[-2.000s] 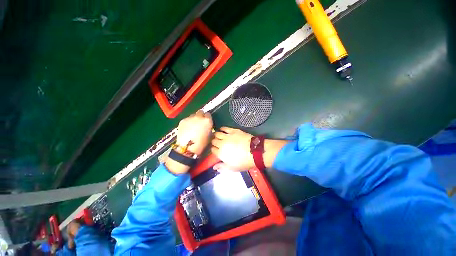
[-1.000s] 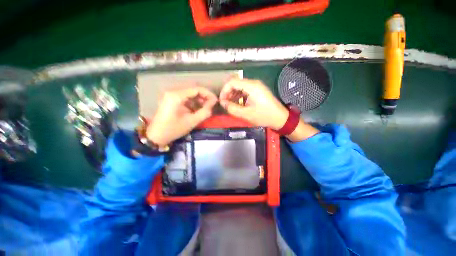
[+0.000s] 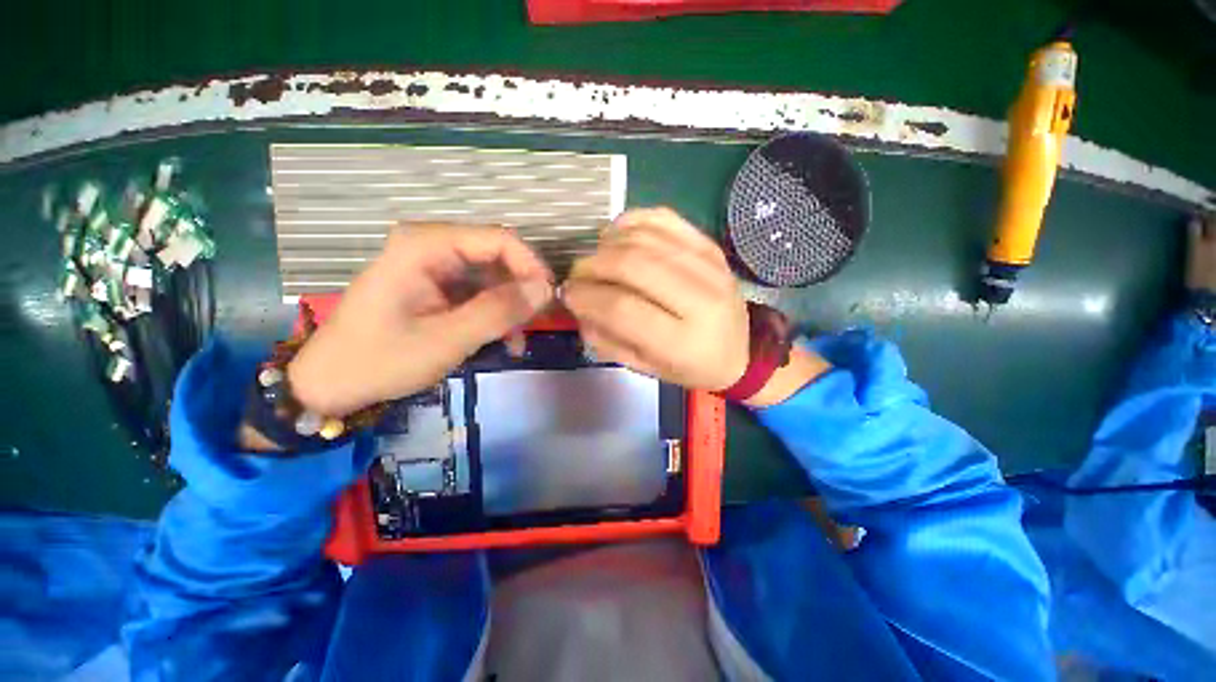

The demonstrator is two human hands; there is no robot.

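An open tablet point(image 3: 574, 433) lies in a red frame point(image 3: 706, 466) in front of me, its large shiny battery exposed and its circuitry at the left end. My left hand point(image 3: 420, 313) and my right hand point(image 3: 660, 300) meet above the tablet's far edge, fingertips pinched close together. A tiny pale bit shows between the fingertips, too small and blurred to name or to tell which hand grips it. An adhesive strip sheet point(image 3: 427, 193) with parallel pale lines lies beyond the tablet, partly behind my hands.
A pile of wired boards point(image 3: 127, 260) lies at the left. A round screw dish point(image 3: 798, 211) and a yellow electric screwdriver point(image 3: 1034, 160) lie at the right. A worn white rail point(image 3: 534, 104) runs beyond, with another red frame point(image 3: 707, 8) past it. A person's sleeve point(image 3: 1160, 440) is far right.
The view has turned and shifted, so the striped sheet now shows clearly. My hands have come from the sheet's edge or rail side to meet fingertip to fingertip over the tablet's far edge.
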